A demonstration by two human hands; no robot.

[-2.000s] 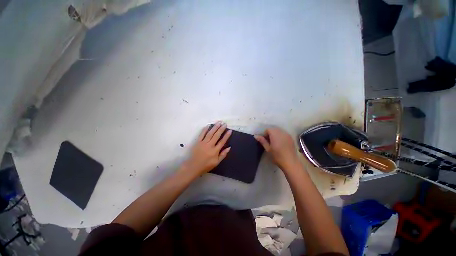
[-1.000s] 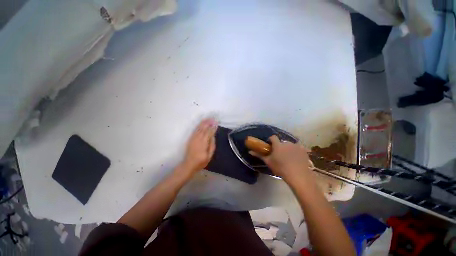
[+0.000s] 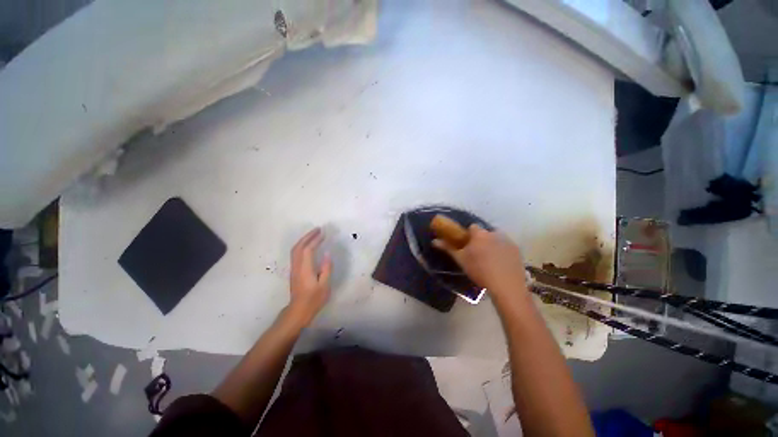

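A dark patch pocket piece point(image 3: 399, 269) lies flat in front of me, its right part covered by the steam iron point(image 3: 422, 230). My right hand point(image 3: 488, 256) grips the iron's orange-brown wooden handle; the iron's body is partly hidden under the hand. My left hand point(image 3: 309, 275) is off the piece, to its left, over the white cloth, with fingers apart and empty. A second dark pocket piece point(image 3: 172, 254) lies flat and separate at the left of the pressing table point(image 3: 281, 188).
A long white padded form point(image 3: 171, 77) spans the upper left. Another pale padded arm point(image 3: 597, 38) is at the upper right. The metal iron rest point(image 3: 641, 256) stands at the right edge. Flecked cords point(image 3: 682, 300) trail right from the iron. Brown scorch stains mark the cloth.
My right hand took the iron from the right side of the table and set it on the pocket piece. My left hand has let go of the piece and moved left. The view has shifted.
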